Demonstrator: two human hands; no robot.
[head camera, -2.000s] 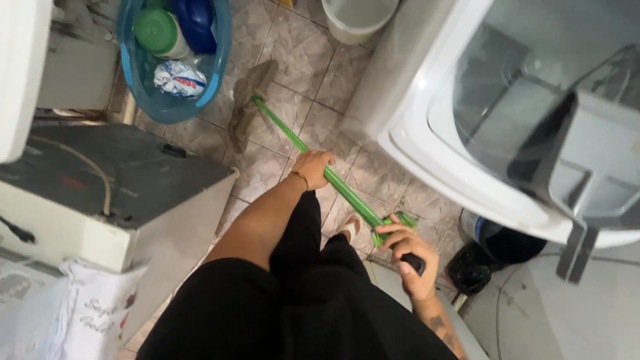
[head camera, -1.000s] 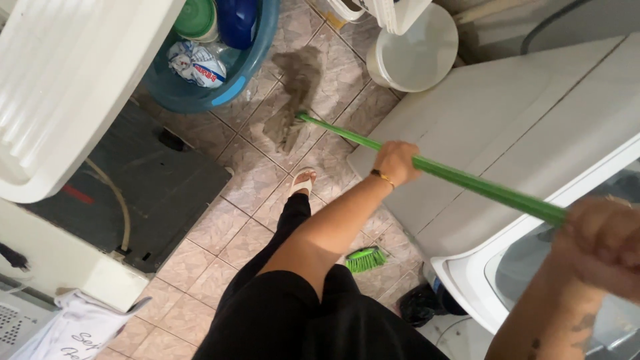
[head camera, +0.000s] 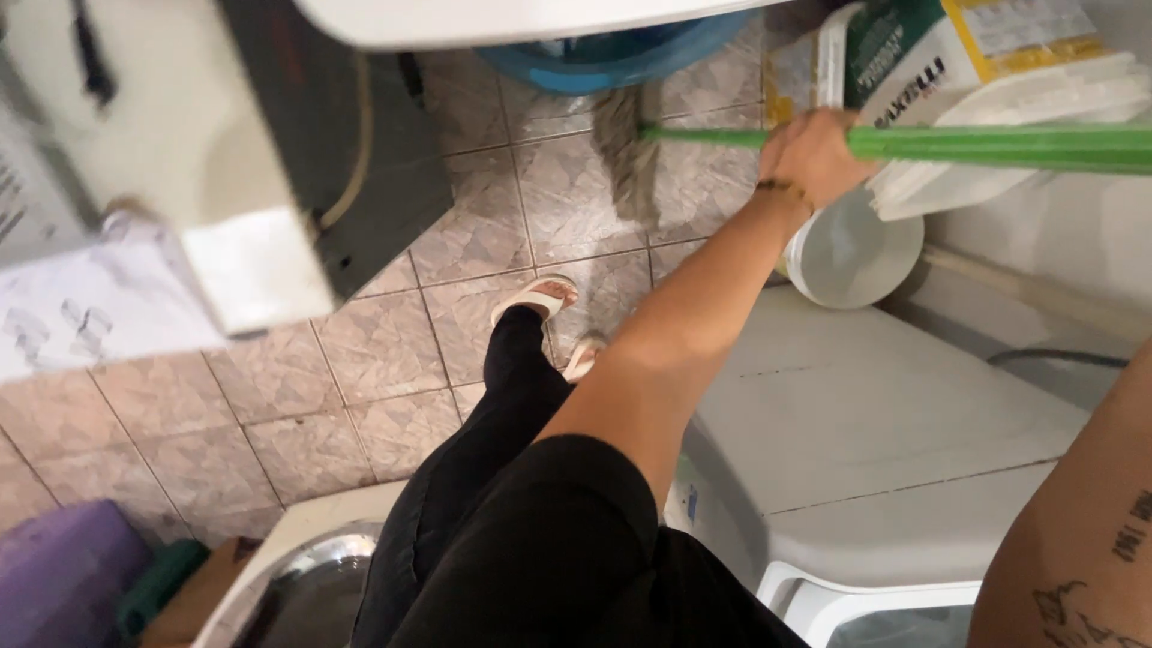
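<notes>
My left hand (head camera: 814, 157) is closed around a green pole (head camera: 999, 147), which runs from the right edge of the view to the floor. At the pole's far end a wet grey-brown cloth (head camera: 625, 157) lies on the tiles, just below a blue plastic tub (head camera: 585, 76). My right forearm, with tattoos, shows at the right edge; the right hand itself is outside the view.
A white bucket (head camera: 855, 252) stands beside my left wrist, below a printed plastic container (head camera: 936, 72). The grey side of a washing machine (head camera: 882, 414) is at the right. A dark-sided appliance (head camera: 360, 180) stands left. My sandalled feet are on the tiled floor (head camera: 387, 351).
The pole has swung from slanting to nearly level in view, and my right hand has left the view. The green brush head seen on the floor earlier is out of view. The view has shifted greatly.
</notes>
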